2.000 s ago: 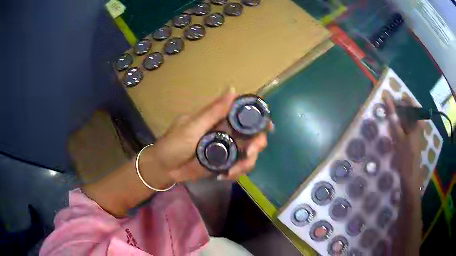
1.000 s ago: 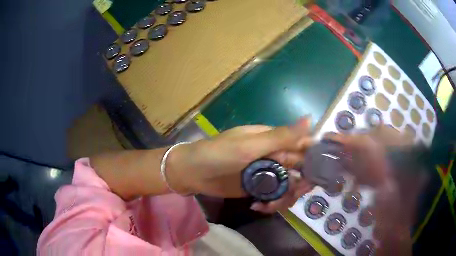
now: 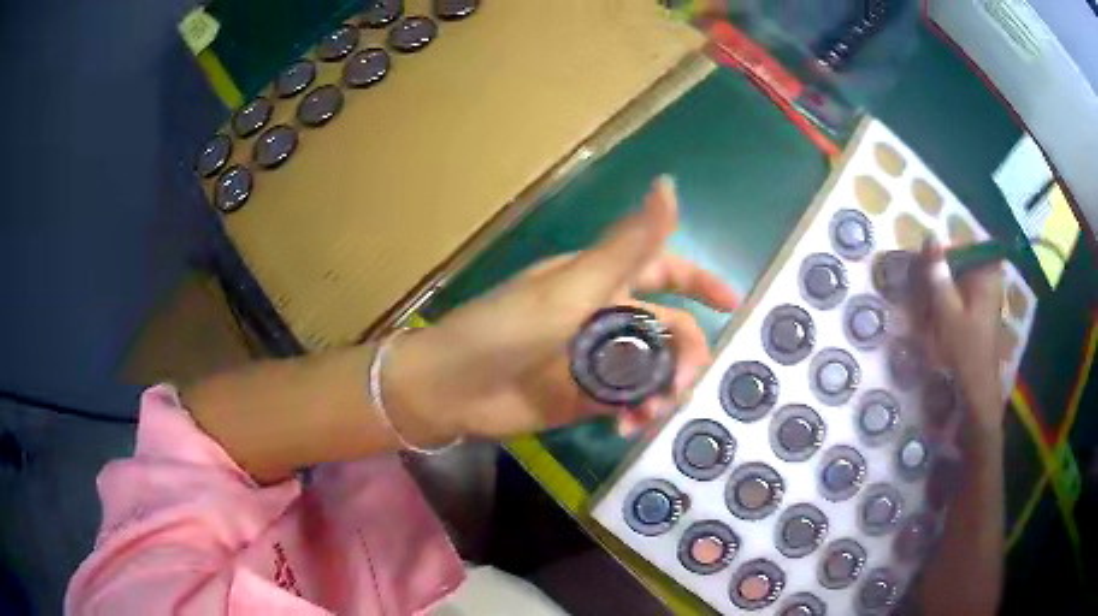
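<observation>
My left hand (image 3: 518,349) is palm up at the centre, fingers spread, with one ringed miniature speaker (image 3: 623,356) resting on the palm side. My right hand (image 3: 969,325), blurred, is over the upper right of the white foam tray (image 3: 722,336), with the green handheld tool (image 3: 978,255) in it. A dark ringed speaker (image 3: 893,274) is at its fingertips, at the tray; whether the fingers touch it I cannot tell. The tray holds rows of ringed speakers, such as one (image 3: 749,390) with a silvery centre. Tan round cut-outs (image 3: 890,158) show at its far end.
A cardboard sheet (image 3: 446,157) with rows of glossy dark discs (image 3: 367,67) lies at the upper left. The green mat (image 3: 722,169) has yellow tape (image 3: 548,473) and red tape (image 3: 771,72). A dark strip of small parts (image 3: 852,30) and a paper note (image 3: 1038,199) lie behind.
My left hand held two speakers; now it has one. My right hand met it one second ago and is now at the upper right of the tray. The view has shifted.
</observation>
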